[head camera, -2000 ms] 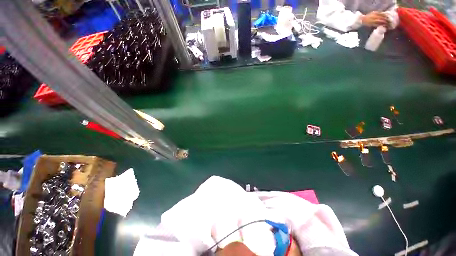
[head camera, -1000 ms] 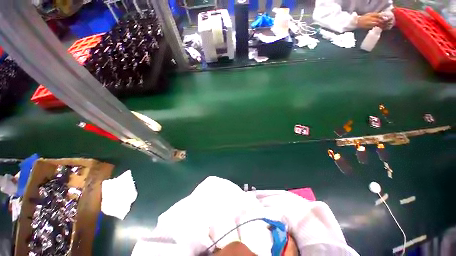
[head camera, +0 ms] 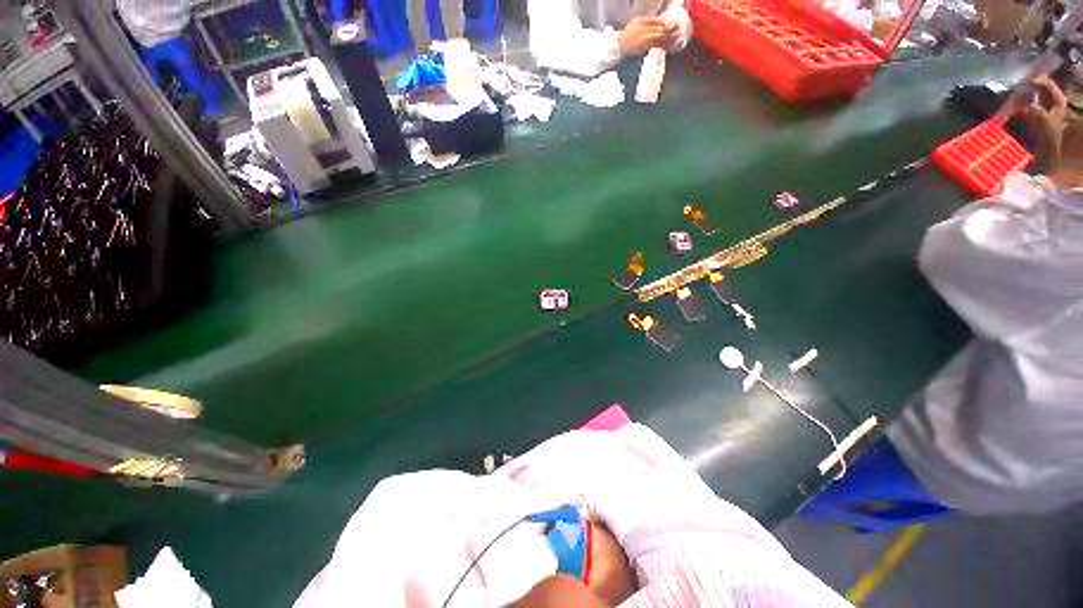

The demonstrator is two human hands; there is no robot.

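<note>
My white sleeves (head camera: 439, 534) meet at the bottom edge. Bare skin of my wrists or hands (head camera: 612, 568) shows between them, with a blue wrist strap (head camera: 568, 540) and a thin cord. My fingers are hidden or cut off, and I cannot tell which hand is which. A pink sheet (head camera: 608, 418) sticks out past my sleeve. On the green belt lie several dark parts with orange tails (head camera: 651, 330), along a yellow-brown taped strip (head camera: 713, 267). Small square parts (head camera: 553, 299) lie beyond it.
A metal post (head camera: 131, 434) stands at left, a cardboard parts box (head camera: 83, 576) at lower left, dark parts (head camera: 71, 226) at far left. A white disc (head camera: 732, 358) has a taped cord. A worker in white (head camera: 1009, 333) at right holds a red tray (head camera: 983, 157). Another person's hands (head camera: 653, 33) are opposite.
The view has turned to the right, so belt things, post and box sit further left. The worker at right with the red tray has come into view. My arms stay low at the bottom edge.
</note>
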